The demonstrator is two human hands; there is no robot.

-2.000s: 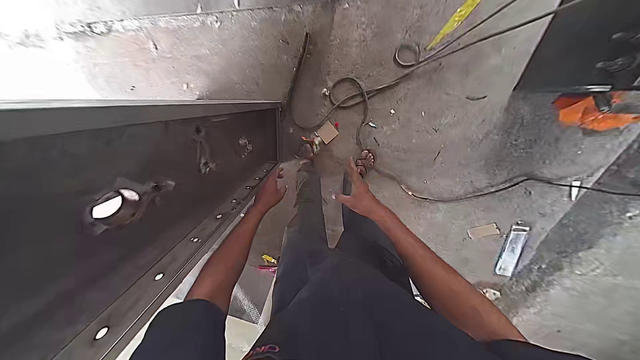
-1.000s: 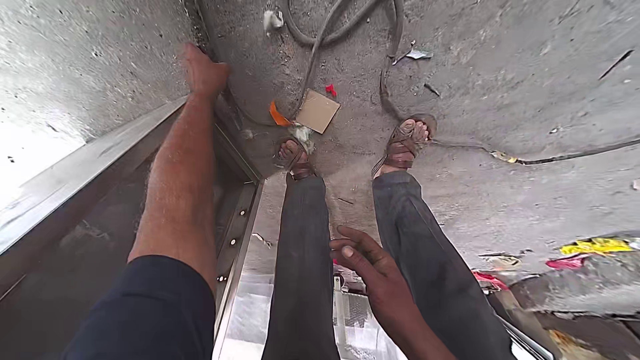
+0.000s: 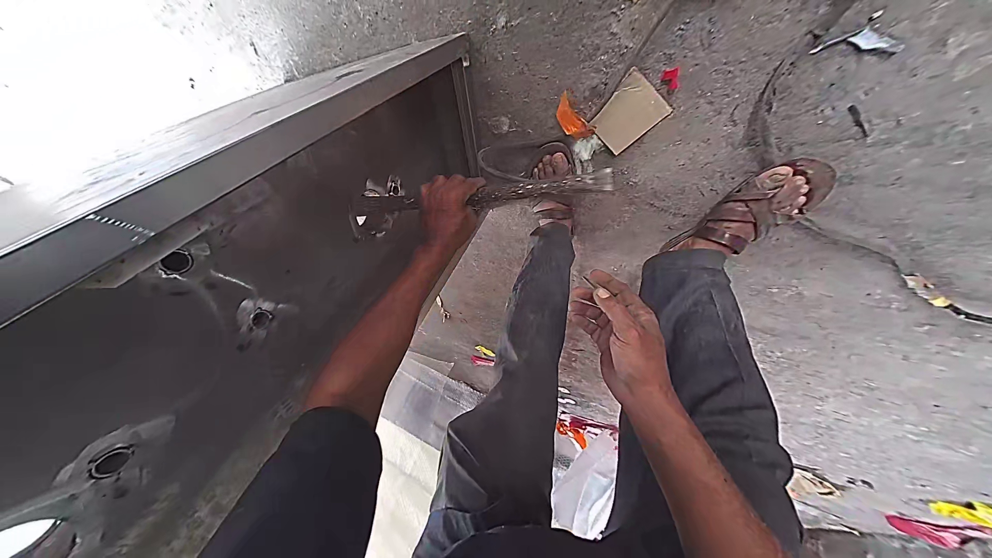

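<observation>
My left hand (image 3: 449,209) is closed around a long, dark, narrow bar-like tool (image 3: 535,190), whose blurred far end reaches over my sandalled foot. The tool's other end lies over the inner face of a dark metal box frame (image 3: 310,256), which has several round holes. My right hand (image 3: 628,333) is in front of my trouser legs, palm partly up, with a small thin piece (image 3: 595,285) pinched between thumb and forefinger. What that piece is cannot be told.
My feet in brown sandals (image 3: 728,221) stand on the concrete floor. A cardboard piece (image 3: 632,112) and an orange scrap (image 3: 572,116) lie near the toes. White plastic (image 3: 587,484) is between my legs; yellow and pink scraps (image 3: 942,531) lie at lower right. The box's upper edge (image 3: 232,139) runs along the left.
My left hand, seen down by the floor at the frame's end a second ago, is now nearer with the dark tool in it. The view has shifted strongly.
</observation>
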